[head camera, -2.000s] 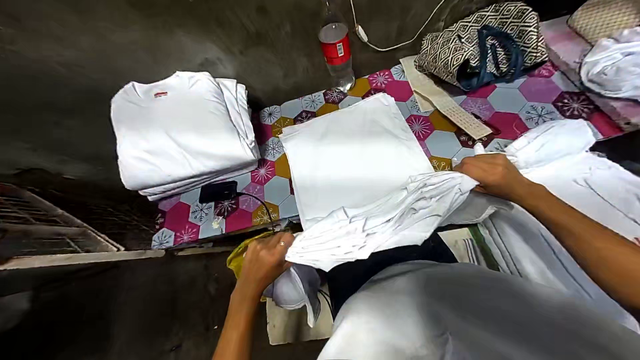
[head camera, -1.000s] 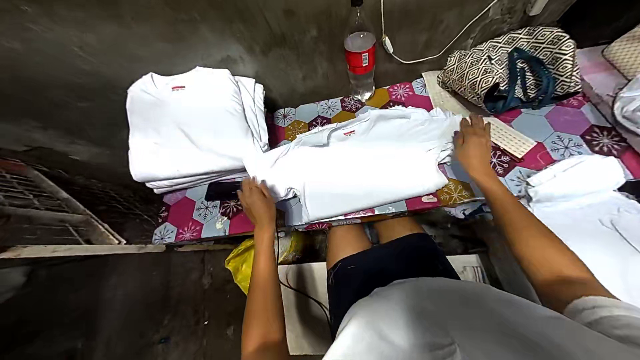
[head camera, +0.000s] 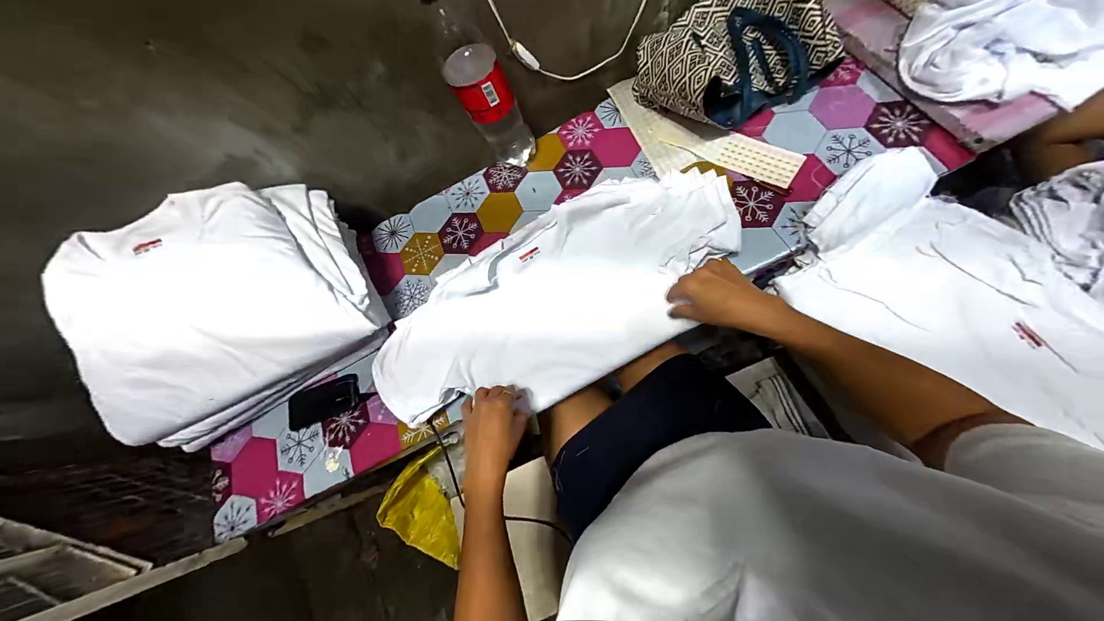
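A white T-shirt (head camera: 569, 293) with a small red neck print lies across the bench in front of me, its sleeves spread at both ends. My left hand (head camera: 496, 418) is at its near edge by the left sleeve, fingertips on or under the cloth. My right hand (head camera: 720, 293) touches the near right part, fingers curled at the edge; whether either hand pinches the cloth is hard to tell. To the left sits a stack of folded white T-shirts (head camera: 216, 302). More white T-shirts (head camera: 966, 293) lie in a loose pile at the right.
The bench has a hexagon-patterned cover (head camera: 535, 190). A black phone (head camera: 323, 401) lies beside the stack. Along the wall are a plastic bottle (head camera: 492, 103), a patterned bag (head camera: 742, 60) and a cream perforated strip (head camera: 750, 159). A yellow plastic bag (head camera: 423, 509) hangs below the bench edge.
The shirt was bunched between my hands over a flat white rectangular piece; now it lies spread, covering where that piece showed. My left hand has moved from the shirt's left end to its near edge.
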